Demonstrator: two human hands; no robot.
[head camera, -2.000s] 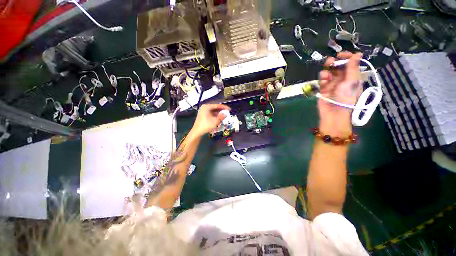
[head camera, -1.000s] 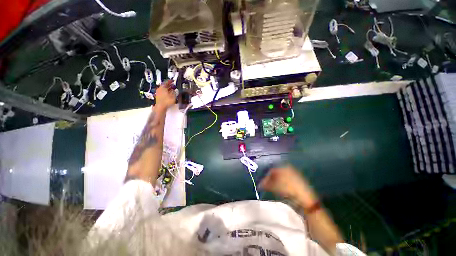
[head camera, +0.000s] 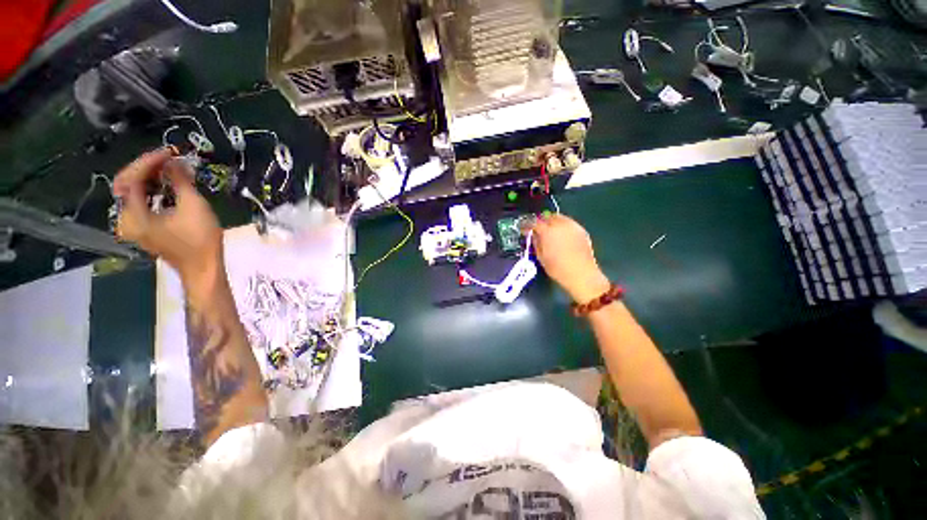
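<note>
A white corded unit (head camera: 516, 279) lies at the front of the black test fixture (head camera: 462, 297). One cord end is at the red spot (head camera: 465, 276); the other runs up to my right hand (head camera: 565, 254), at the green circuit board (head camera: 510, 235). My right fingers close on that cord end, partly hiding the board. The white clamp block (head camera: 454, 237) is on the fixture's left, with a yellow-black component on it. My left hand (head camera: 168, 208) is raised over the dark shelf at far left, fingers curled; whether it holds anything is unclear.
A pile of corded units (head camera: 295, 315) lies on the white sheet (head camera: 193, 305). Beige instruments (head camera: 518, 112) stand behind the fixture. A loose yellow wire (head camera: 409, 239) hangs left of it. More units (head camera: 712, 71) lie on the rear shelf. Stacked trays (head camera: 854, 203) stand at far right.
My left hand has moved left from beside the power strip. My right hand has moved up from the mat's front to the circuit board, and the cord's free end has come up with it.
</note>
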